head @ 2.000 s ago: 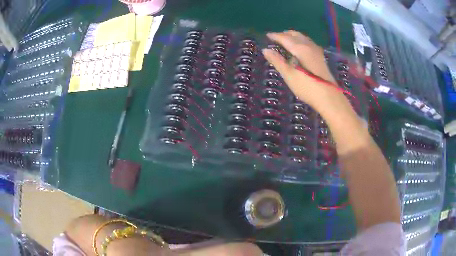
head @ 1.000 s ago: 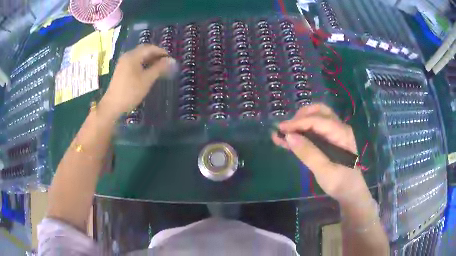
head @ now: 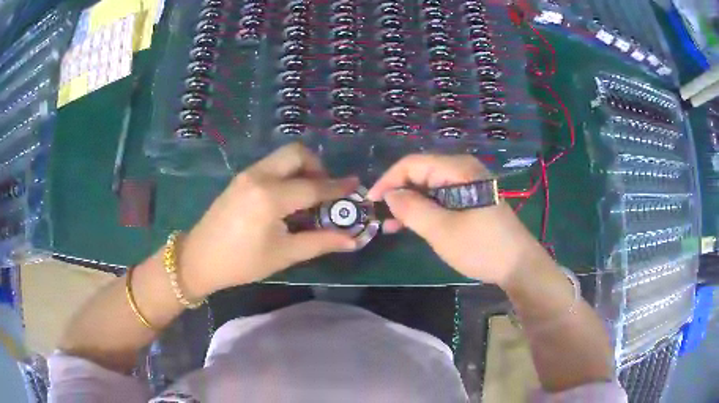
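A small round component (head: 344,212), dark with a pale ring and dark centre, sits over the round silver fixture (head: 367,229) at the bench's front edge. My left hand (head: 272,208) holds the component between thumb and fingers from the left. My right hand (head: 449,208) is closed around the black-handled probe (head: 465,194), its fingertips at the fixture's right side. A red wire runs from the handle's rear end to the right. The probe's tip is hidden by my fingers. The main blister tray (head: 260,153) lies just beyond my hands, with rows of dark components.
Side blister trays lie at the left (head: 24,149) and right (head: 646,205). A label sheet (head: 98,55) lies at the upper left, above a dark pen-like tool (head: 124,142) and a brown pad (head: 136,203). Red test leads (head: 568,118) curl right of the main tray.
My left hand has come from the tray's left rows to the fixture, with a component now held there. My right hand has moved left to the fixture with the probe. The view has shifted.
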